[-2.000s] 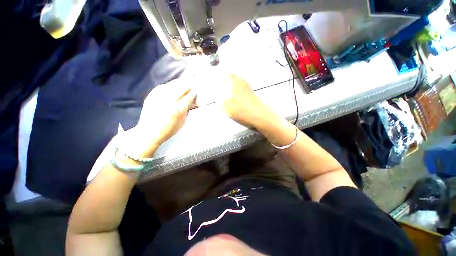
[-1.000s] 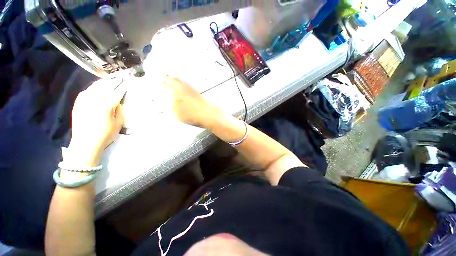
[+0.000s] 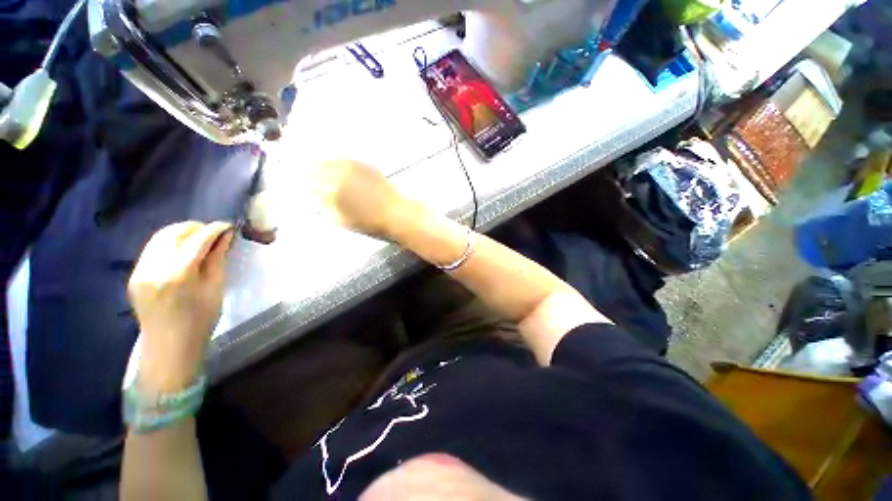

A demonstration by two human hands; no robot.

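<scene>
My left hand (image 3: 181, 279) pinches the edge of a dark garment piece (image 3: 256, 191) between thumb and fingers, on the white table (image 3: 264, 294) near its front edge. A narrow dark strip of the cloth runs from my fingertips up to the presser foot area (image 3: 262, 127). My right hand (image 3: 347, 196) lies on the table right of the needle; its fingertips are washed out by the lamp glow, so I cannot tell whether they hold anything. The sewing machine head (image 3: 254, 39) stands above with "JACK" lettering.
A phone (image 3: 476, 106) with a red picture lies right of the needle, its black cable (image 3: 471, 186) crossing the table edge. Thread snips (image 3: 366, 61) lie behind it. A larger dark fabric (image 3: 88, 294) hangs at left. A plastic-wrapped bundle (image 3: 685, 201) is below the table at right.
My left hand has moved down and toward me, away from the needle, and the dark strip now shows between it and the presser foot. My right hand stays about the same. The view has shifted.
</scene>
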